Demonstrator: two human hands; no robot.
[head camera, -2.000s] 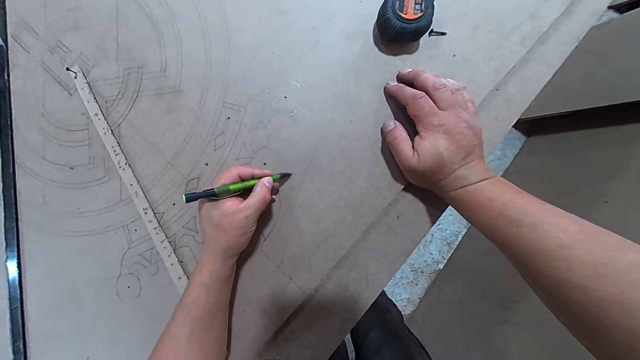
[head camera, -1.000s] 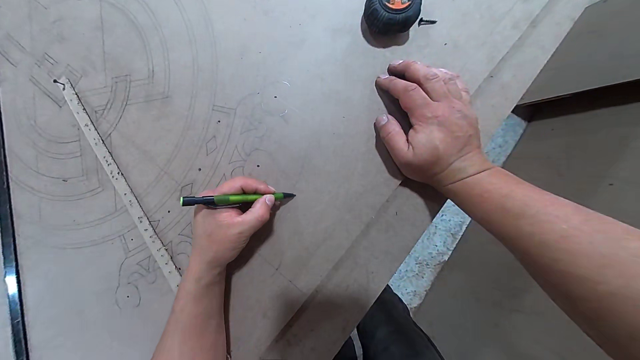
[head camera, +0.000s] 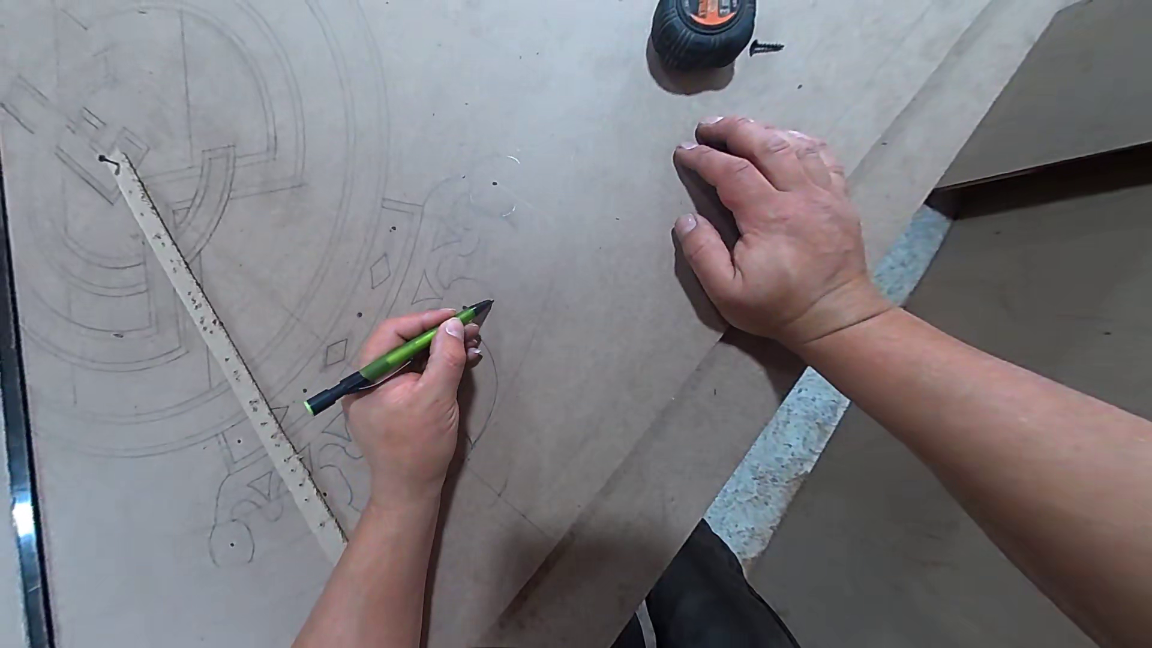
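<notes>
My left hand (head camera: 409, 405) holds a green and black mechanical pencil (head camera: 396, 357), its dark tip at the board's surface beside a curved pencil line; whether the tip touches is unclear. A pencil drawing (head camera: 216, 270) of concentric arcs, small diamonds and scrollwork covers the left part of the flat board (head camera: 558, 378). Across it lies a narrow perforated strip (head camera: 229, 360), its upper end at a small nail or screw (head camera: 108, 160) and its lower end hidden by my left forearm. My right hand (head camera: 783, 234) rests on the board with fingers slightly bent, holding nothing.
A black and orange tape measure (head camera: 702, 31) and a dark screw (head camera: 767, 47) lie beyond my right hand. The board's edge runs diagonally past a speckled strip (head camera: 783, 463). A dark shiny edge (head camera: 20, 486) borders the left side. Dark clothing shows at the bottom.
The pencil lay nearly level one second ago and now slants with its tip pointing up and right. My left hand has shifted slightly. The right hand stays resting on the board.
</notes>
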